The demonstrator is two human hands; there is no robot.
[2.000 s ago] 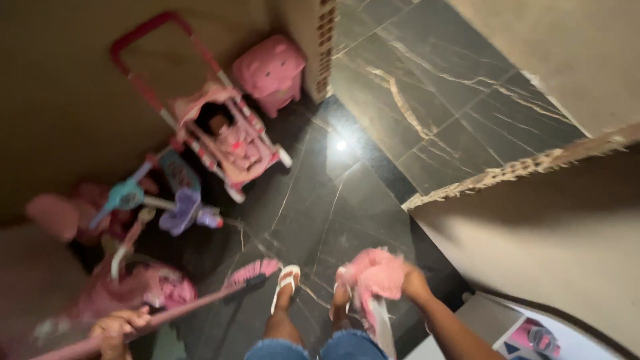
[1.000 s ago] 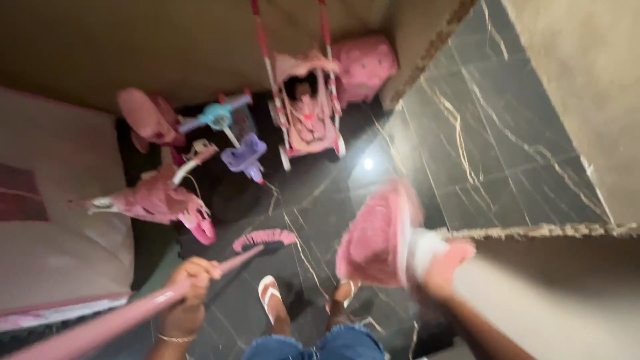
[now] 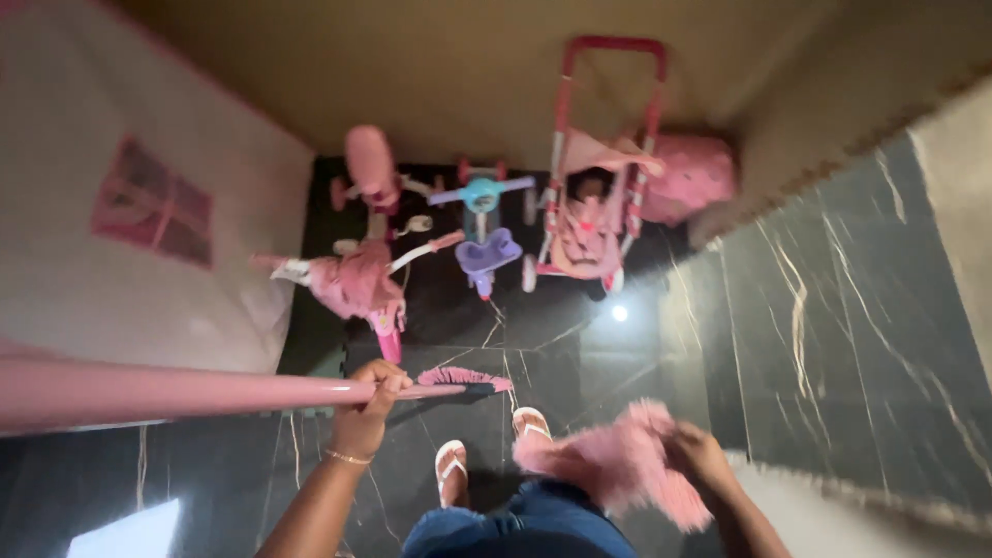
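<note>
My left hand is closed around the pink handle of a broom, which slants down from the left edge. The broom's pink-bristled head rests near the dark tiled floor, just ahead of my feet in white flip-flops. In my right hand hangs a fluffy pink item, fabric or plush, blurred by motion, over the floor at the right of my legs. What exactly it is, I cannot tell.
Along the far wall stand a pink children's bicycle, a purple and turquoise ride-on toy, a doll stroller holding a doll, and a pink case-like item. A white and pink play tent is at left. Rough wall edges border the right.
The view has turned, bringing the toys toward the middle. My right hand has lowered the fluffy pink item since one second ago. The broom stays in my left hand.
</note>
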